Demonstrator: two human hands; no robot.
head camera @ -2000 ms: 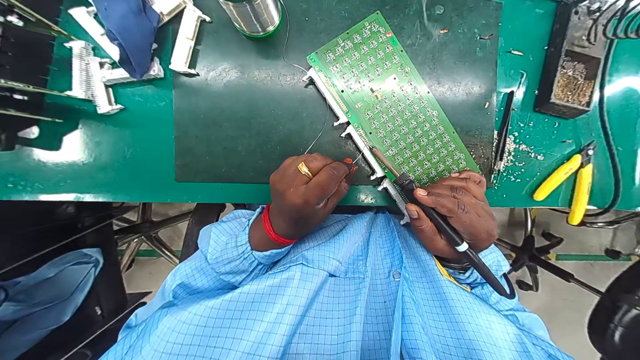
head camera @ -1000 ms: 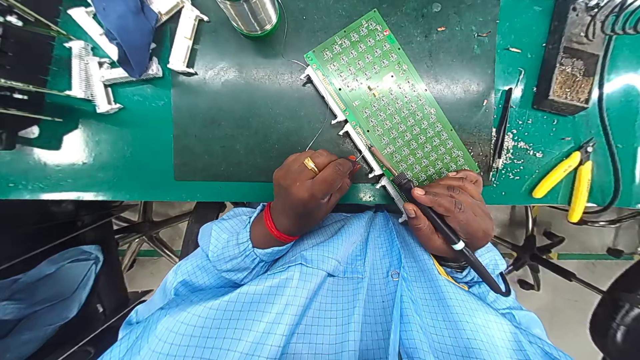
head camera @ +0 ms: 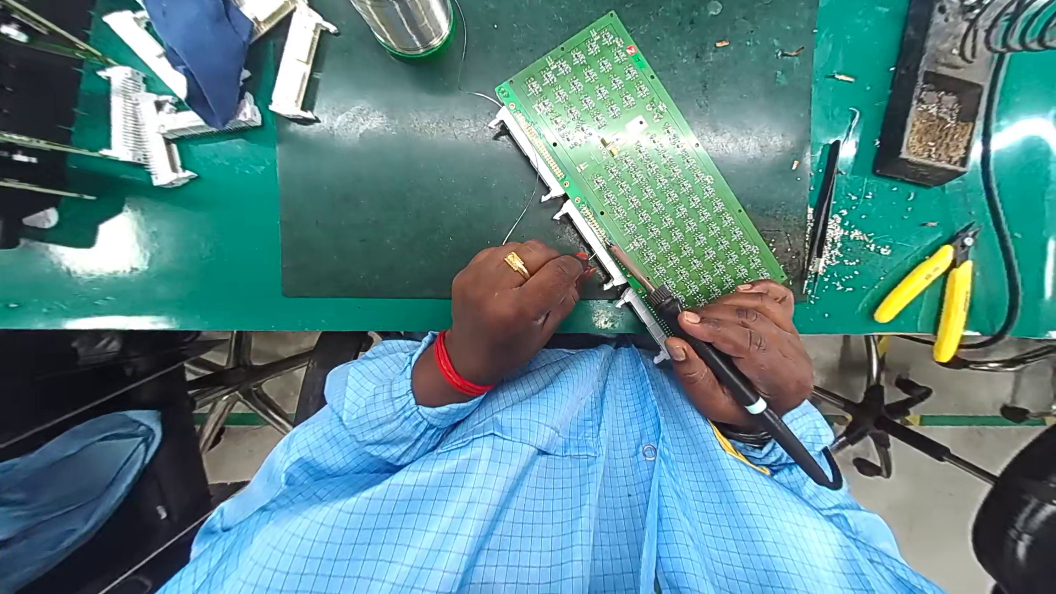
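Observation:
A green printed circuit board [head camera: 652, 173] lies at a slant on the dark mat, with white connectors [head camera: 590, 239] along its lower left edge. My right hand [head camera: 742, 355] is closed around a soldering iron [head camera: 709, 355], whose tip is at the connector's row of pins. Left of the connectors is my left hand [head camera: 520, 305], its thumb and forefinger pinched on thin solder wire [head camera: 521, 219]; the wire's end near the fingertips is hard to make out. The wire loops from a solder spool [head camera: 408, 25] at the top.
White connectors [head camera: 297, 66] and a blue cloth [head camera: 202, 58] lie at upper left. Tweezers [head camera: 821, 214], scattered clippings [head camera: 850, 247] and yellow-handled cutters [head camera: 932, 289] are at right. A soldering iron stand [head camera: 936, 107] with cleaning wool is behind them, beside a black cable [head camera: 996, 206].

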